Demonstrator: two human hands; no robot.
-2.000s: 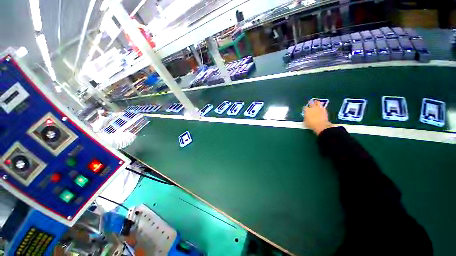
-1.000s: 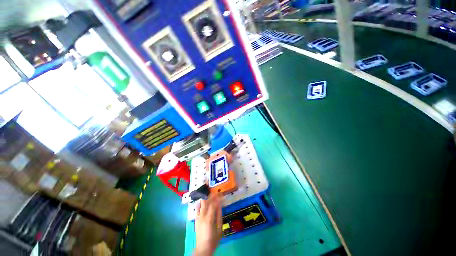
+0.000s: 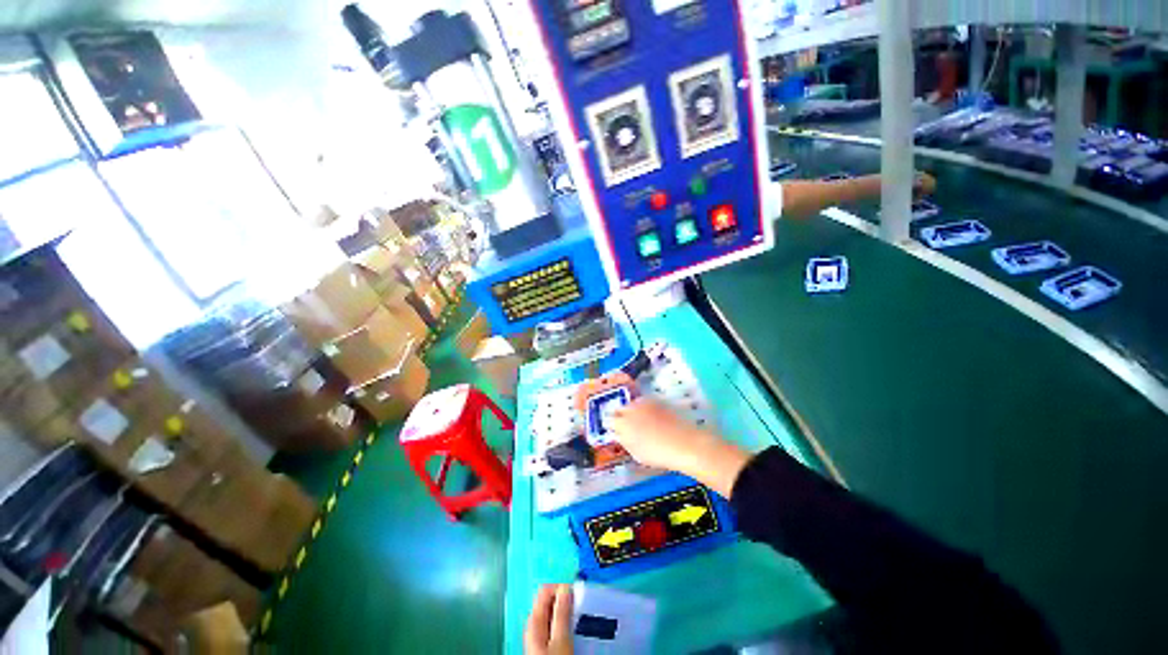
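A housing panel (image 3: 607,412) with a white rim and dark blue middle lies at the orange fixture (image 3: 615,457) on the silver-white press plate (image 3: 559,407). My right hand (image 3: 660,435) reaches in from the right, its fingers gripping the panel's near right side; the fingertips partly hide the edge. My left hand (image 3: 551,623) is at the bottom edge, partly cut off. It holds a flat pale piece (image 3: 617,619) with a small black rectangle, over the turquoise bench in front of the press base (image 3: 653,531).
The control box (image 3: 673,154) hangs above the plate's far side. Left of the bench stand a red stool (image 3: 457,441) and cartons (image 3: 243,505). On the right, the conveyor belt (image 3: 973,435) bears several panels. Another person's arm (image 3: 839,193) reaches across it.
My right hand has come from the belt to the fixture. My left hand has moved from beside the fixture down to the bottom edge with a pale piece. Another person's arm has appeared.
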